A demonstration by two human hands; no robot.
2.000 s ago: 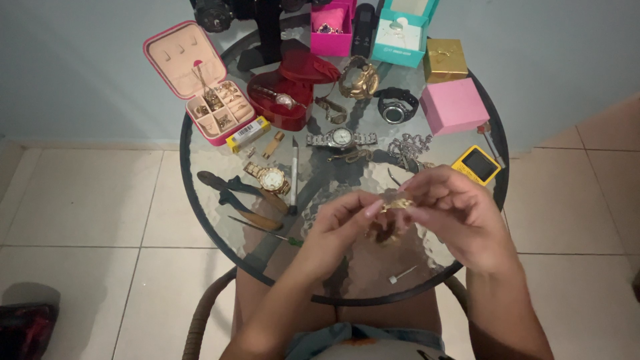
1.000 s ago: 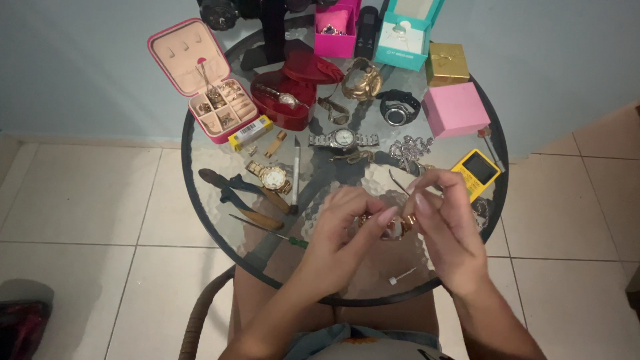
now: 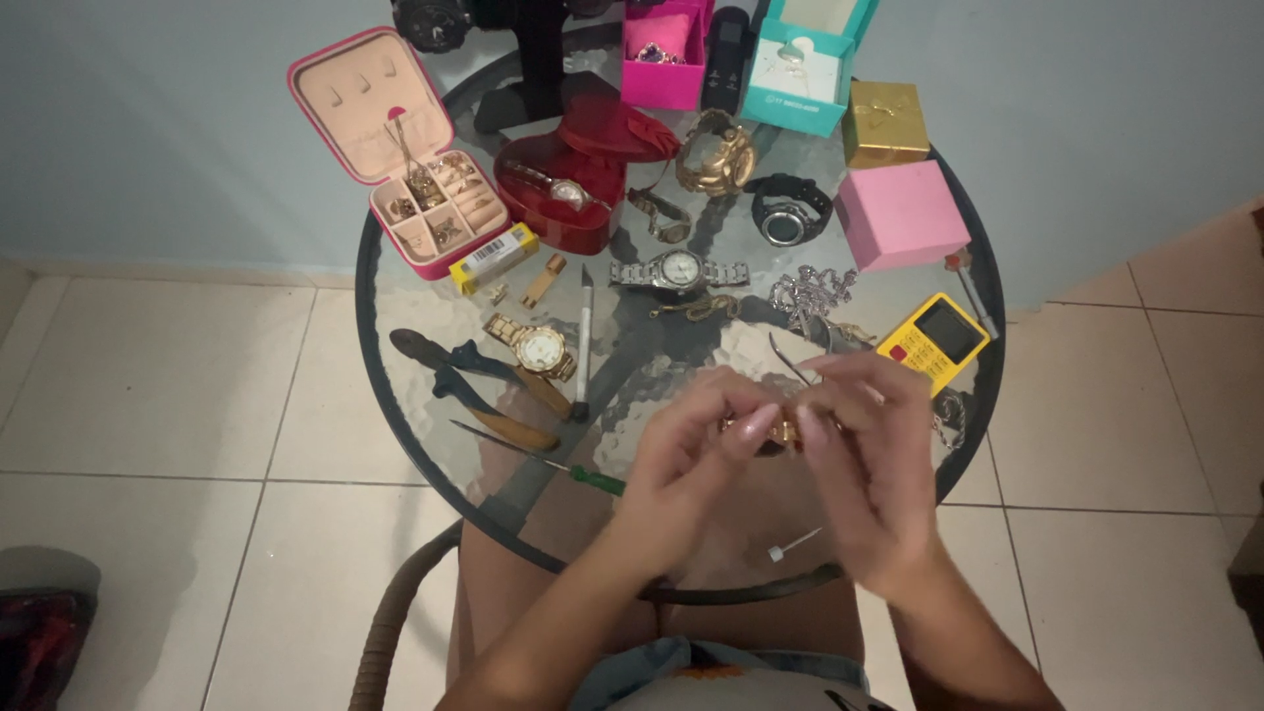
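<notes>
Between my two hands, above the front right of a round glass table, is a gold-coloured metal bracelet or watch band (image 3: 785, 431). My left hand (image 3: 696, 459) pinches its left part between thumb and fingers. My right hand (image 3: 874, 454) grips its right part and also holds a thin, pointed metal tool (image 3: 787, 357), whose tip points up and left; tweezers or a pick, I cannot tell. Fingers hide most of the gold piece. Below my hands a small white-headed pin tool (image 3: 793, 545) lies on the glass. A silver-coloured watch (image 3: 679, 271) lies beyond my hands.
Left on the glass table (image 3: 367, 326) lie pliers (image 3: 484, 385), a green-handled screwdriver (image 3: 592, 480), a craft knife (image 3: 586, 341) and a gold-coloured watch (image 3: 540, 348). Behind are a jewellery case (image 3: 380, 109), a red heart-shaped box (image 3: 563, 222) and a pink box (image 3: 904, 217). A yellow calculator-like device (image 3: 933, 341) lies right.
The thin pointed tool stands up more plainly from my right hand than two seconds ago. The gold piece has turned between my fingers, and both hands remain close together.
</notes>
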